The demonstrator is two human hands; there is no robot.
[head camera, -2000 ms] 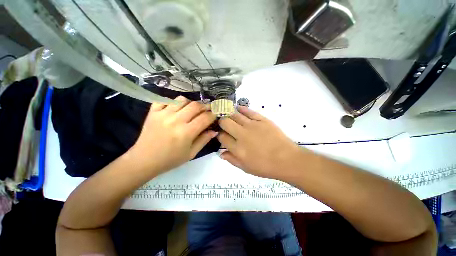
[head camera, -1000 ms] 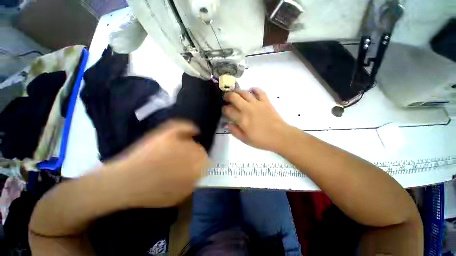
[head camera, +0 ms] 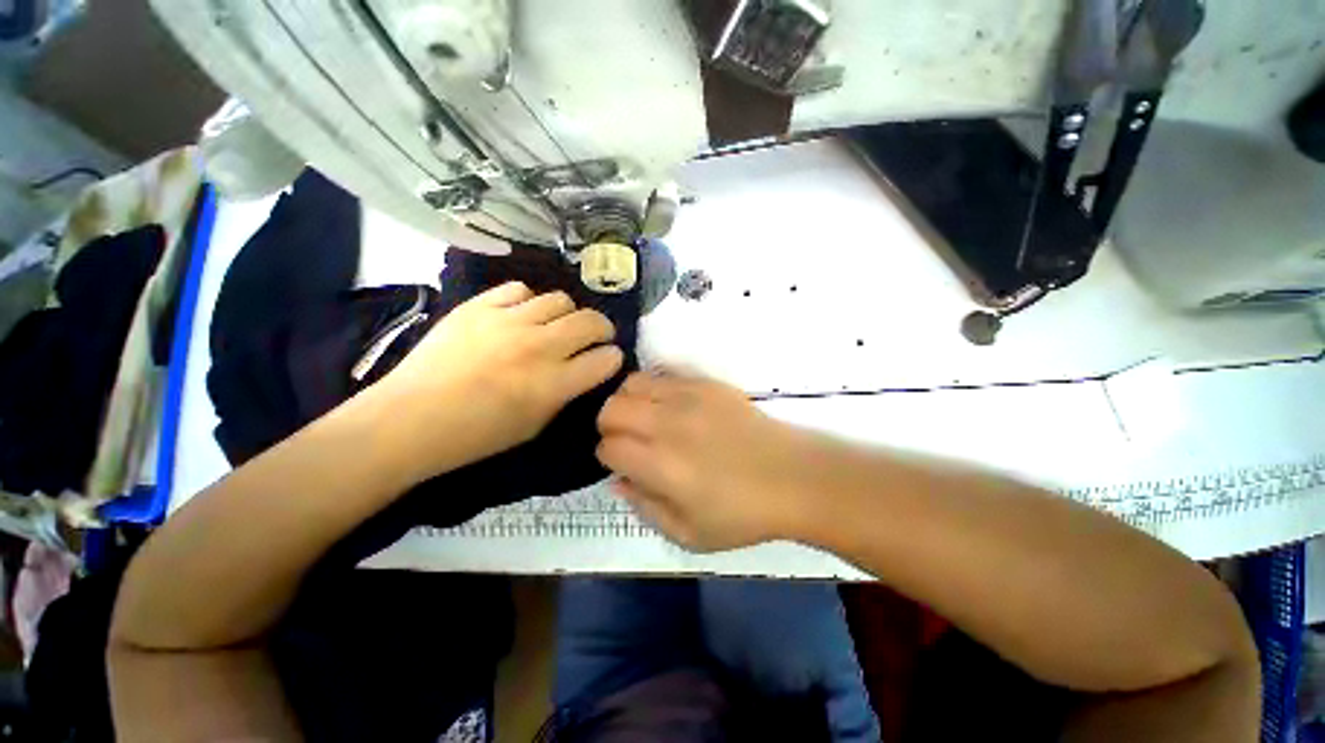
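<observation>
The black cloth workpiece lies bunched on the white table left of the needle area, with a small white strip on it. My left hand lies flat on the cloth, fingers pointing at the cream tension knob. My right hand pinches the cloth's right edge between its fingertips, below the knob. The sewing machine head fills the top. The needle and presser foot are hidden behind the knob and machine head.
A black phone or wallet with a round charm lies at the right, partly under a black slotted arm. A blue basket with cloth is at the left, another blue basket at lower right. A printed ruler runs along the table's front.
My left hand has moved up and right onto the cloth near the knob. My right hand has moved down from beside the knob to the cloth's edge. The cloth is now spread lower, over the ruler.
</observation>
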